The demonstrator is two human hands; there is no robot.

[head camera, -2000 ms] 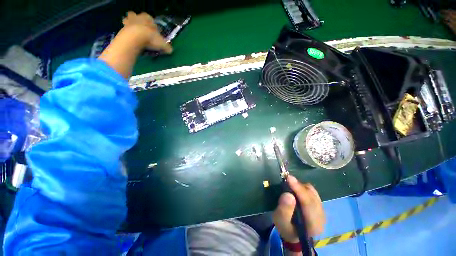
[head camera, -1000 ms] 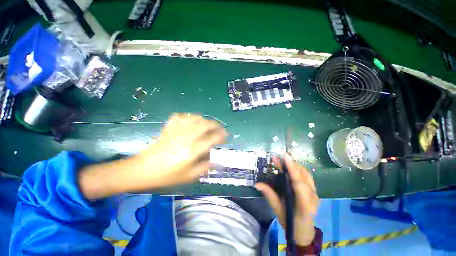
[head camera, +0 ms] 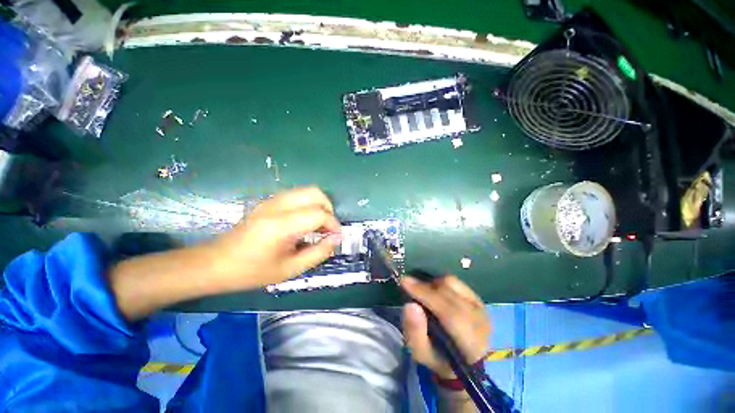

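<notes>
A phone board (head camera: 322, 278) lies on the mat close to my body, its dark circuitry end to the right. My right hand (head camera: 447, 323) holds the black soldering iron (head camera: 442, 339), its tip over or on that circuitry; contact is unclear. My left hand (head camera: 278, 242) reaches over the board's left part with fingertips pinched near the iron tip. A thin silvery piece, apparently solder wire (head camera: 309, 239), shows between its fingers. The hand hides part of the board. A second phone board (head camera: 415, 117) lies beyond, near the white rail.
The round fume fan (head camera: 568, 101) stands at the back right, with a pale tub (head camera: 541, 218) of silvery bits in front. A yellow-brown lump (head camera: 695, 200) is at far right. Small component bits (head camera: 171, 169) and a parts bag (head camera: 91, 95) are left. White rail (head camera: 322, 36) behind.
My left hand has come back from the conveyor, and a board now lies in front of me. The iron has moved left, its tip now at the board's circuitry. The view has shifted.
</notes>
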